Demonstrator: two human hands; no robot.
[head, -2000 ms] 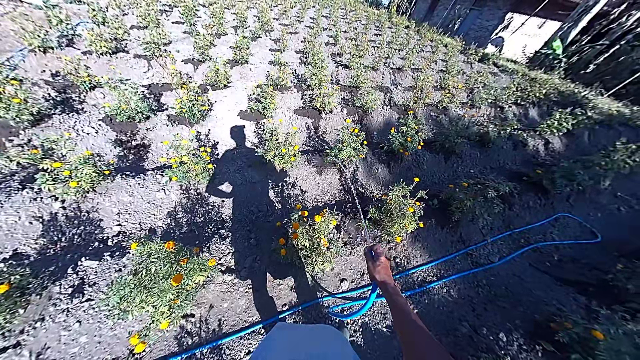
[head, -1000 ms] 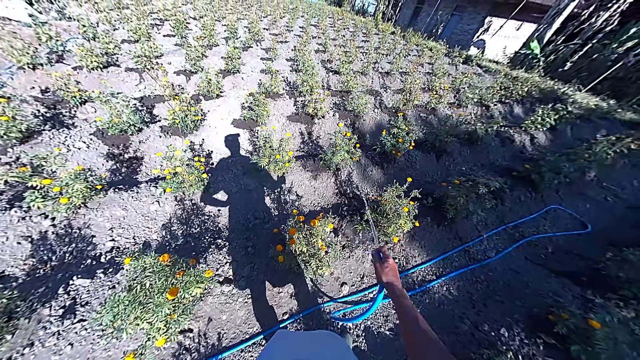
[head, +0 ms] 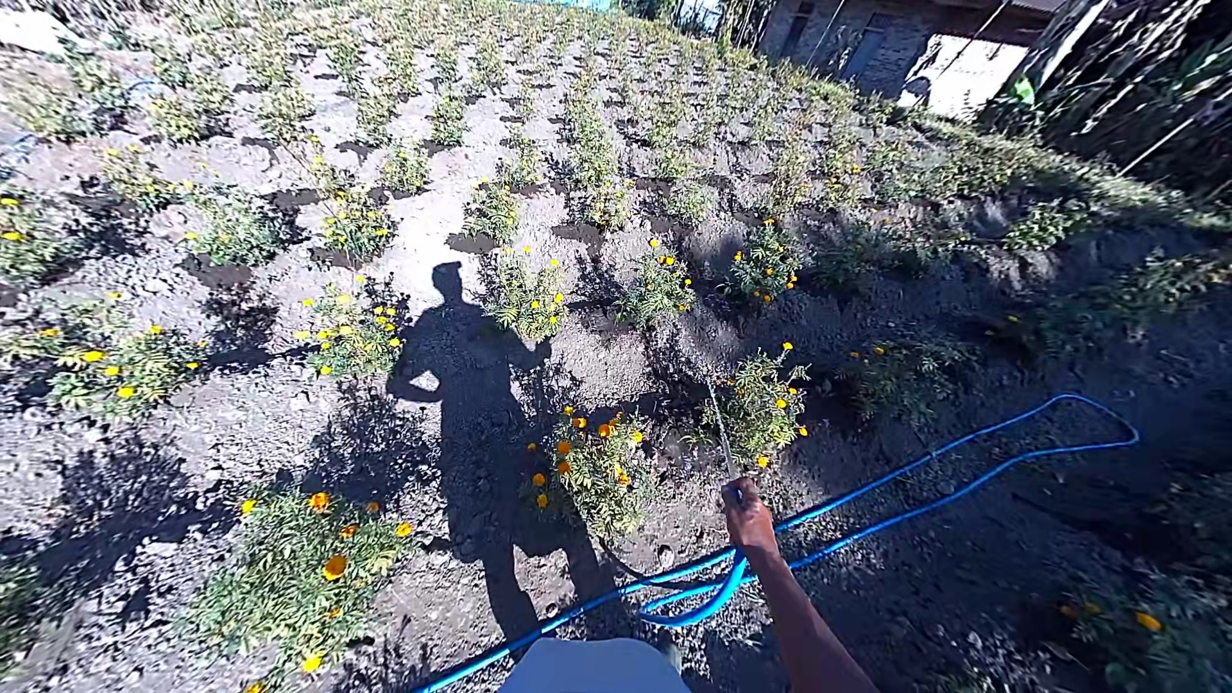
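Observation:
My right hand (head: 750, 520) is closed around the end of a blue hose (head: 710, 604), at the lower middle right of the head view. A thin stream of water (head: 718, 421) leaves the hose end and falls on the soil just left of a marigold plant (head: 762, 409). Another marigold plant with orange blooms (head: 599, 472) stands to the left of the hand. Below the hand the hose bends back and lies on the ground in long loops. My left hand is not in view.
Rows of flowering plants (head: 354, 332) fill the dry, stony ground. My shadow (head: 472, 414) falls across it. The hose's far loop (head: 1068, 397) lies at the right. A building (head: 885, 48) and dry vegetation (head: 1136, 106) stand at the upper right.

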